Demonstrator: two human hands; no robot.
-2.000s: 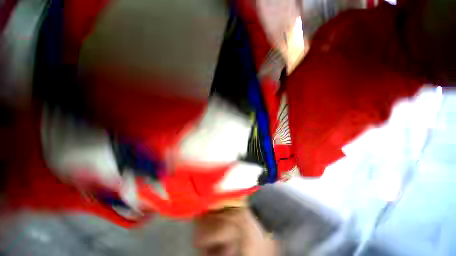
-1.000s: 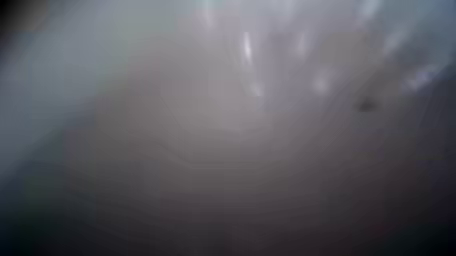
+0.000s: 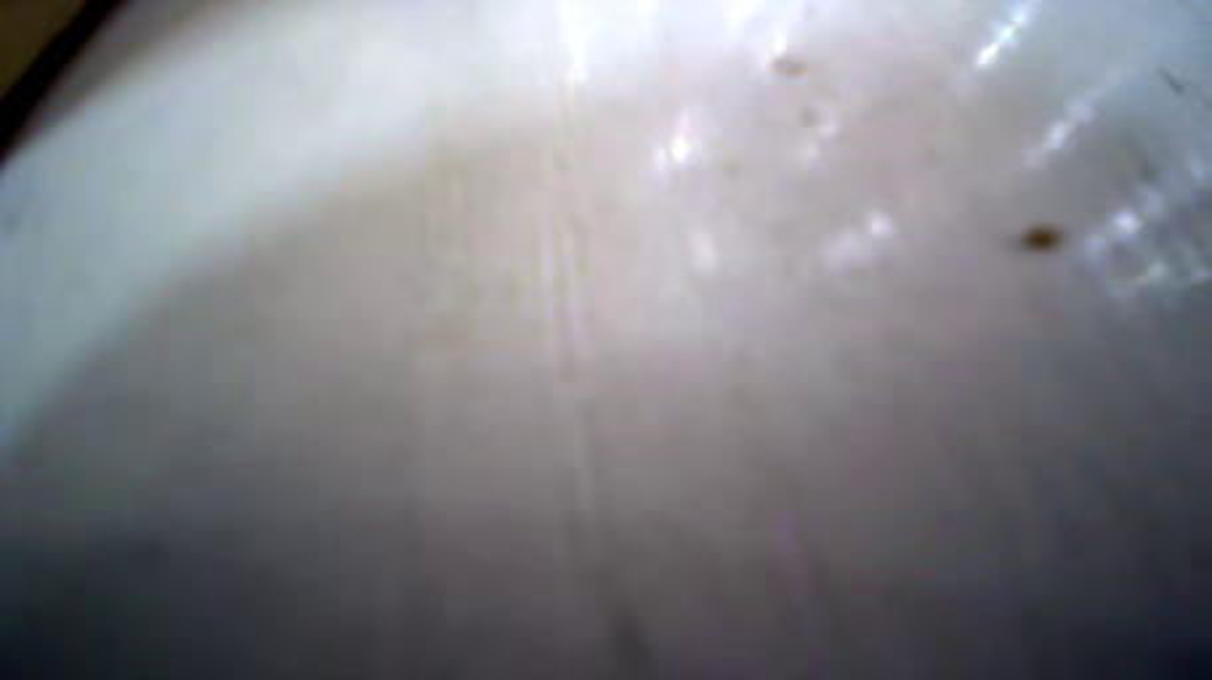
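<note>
A pale, whitish-grey surface [image 3: 558, 372] fills nearly the whole head view, very close to the camera and blurred. It has bright glints at the top and right, faint lengthwise streaks down the middle and a small brown spot [image 3: 1042, 239] at the right. The lower part is in shade. I cannot tell for sure what the surface is; it may be the bench top. Neither my left hand nor my right hand is in view.
A dark edge with a brownish patch [image 3: 27, 33] beyond it shows in the top left corner. Smaller brown specks [image 3: 788, 65] lie near the top.
Two seconds ago the view held blurred red, blue and white shapes and part of a person. One second ago it was a dim grey blur; now the pale surface is brighter and sharper.
</note>
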